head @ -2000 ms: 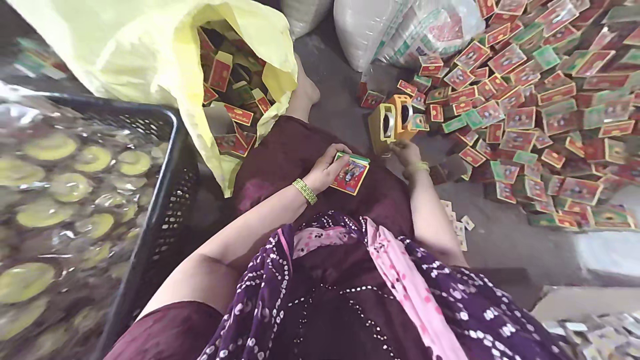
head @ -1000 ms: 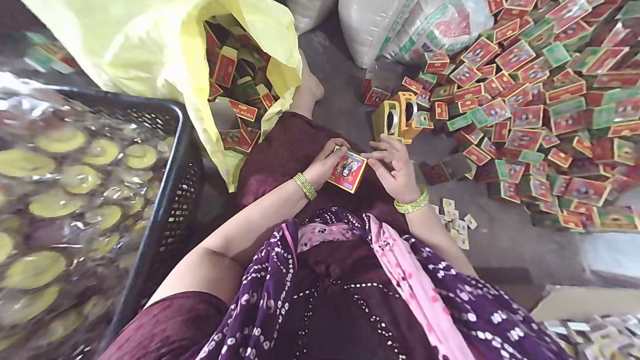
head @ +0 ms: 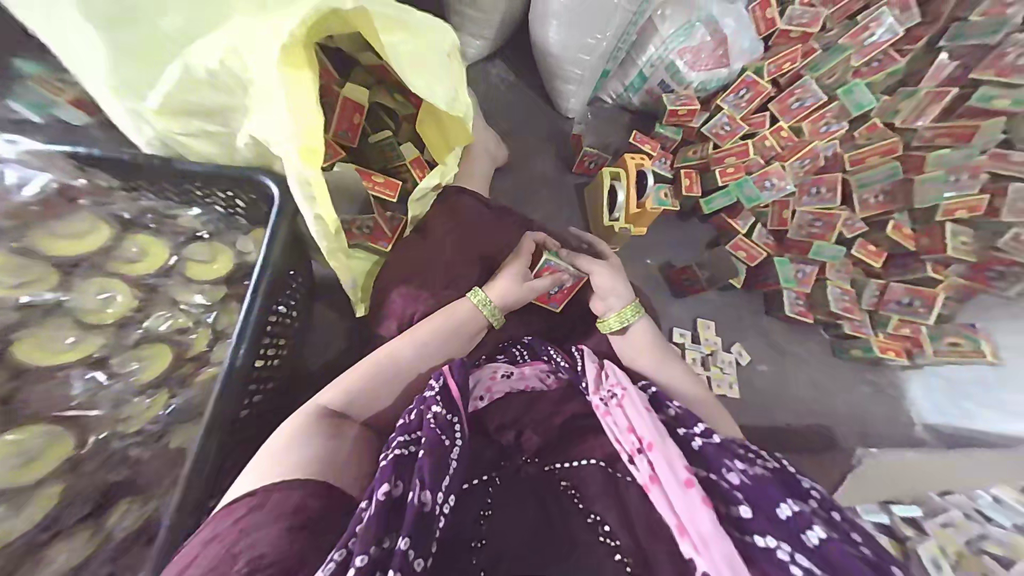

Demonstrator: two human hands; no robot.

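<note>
My left hand [head: 520, 276] grips a small red printed cardboard box [head: 556, 294] over my lap, its thumb lying across the face. From the other side, my right hand [head: 600, 272] has its fingers at the box's upper right edge; the exact contact is partly hidden. Beyond my right hand, a yellow dispenser-like object [head: 606, 200] and an orange one [head: 638, 180] stand side by side on the floor. A heap of similar red and green boxes [head: 816, 192] spreads at the right.
A yellow plastic bag [head: 376, 24] holding more boxes stands at upper left. A black plastic crate [head: 272, 232] of wrapped yellow round items is at the left. Small pale square pieces [head: 712, 360] lie right of my forearm. White sacks [head: 580, 56] stand at the back; a carton [head: 920, 472] sits lower right.
My right hand has come from the yellow and orange objects to the box in my left hand. Since one second ago, my left thumb has moved across the box's face.
</note>
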